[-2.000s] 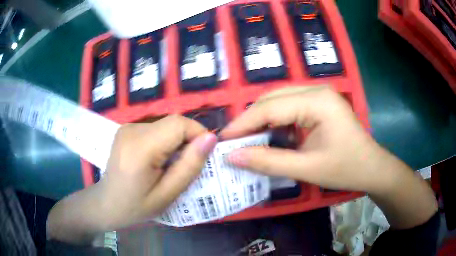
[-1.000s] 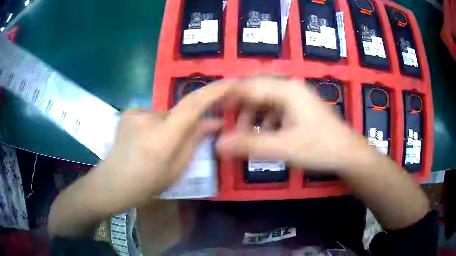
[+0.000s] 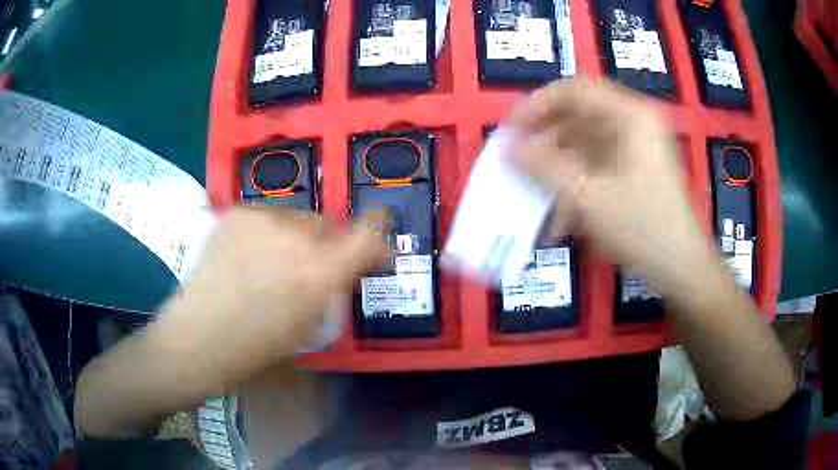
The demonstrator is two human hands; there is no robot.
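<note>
My right hand (image 3: pixel 597 151) is blurred, over the red foam tray (image 3: pixel 331 356), its fingers on a white label piece (image 3: pixel 501 216) that hangs over the lower middle pocket. My left hand (image 3: pixel 266 294) is blurred over the lower left pocket. The barcode label strip (image 3: pixel 110 188) trails from it to the left; whether its fingers grip the strip is hidden. A phone (image 3: pixel 395 220) between the hands shows an orange oval ring and a white label (image 3: pixel 397 292) in its bay. Another labelled phone (image 3: pixel 537 307) lies below the right hand's label piece.
The tray's upper row holds several phones with white labels (image 3: pixel 395 41). Part of another red tray (image 3: pixel 822 37) is at the upper right. The green bench mat (image 3: pixel 119 92) lies left. Whitish crumpled scraps (image 3: pixel 678 386) are below the bench edge, right.
The hands have moved apart. The right hand has moved up and right with a white piece now visible in it. The view has shifted, so the tray appears further left than one second ago.
</note>
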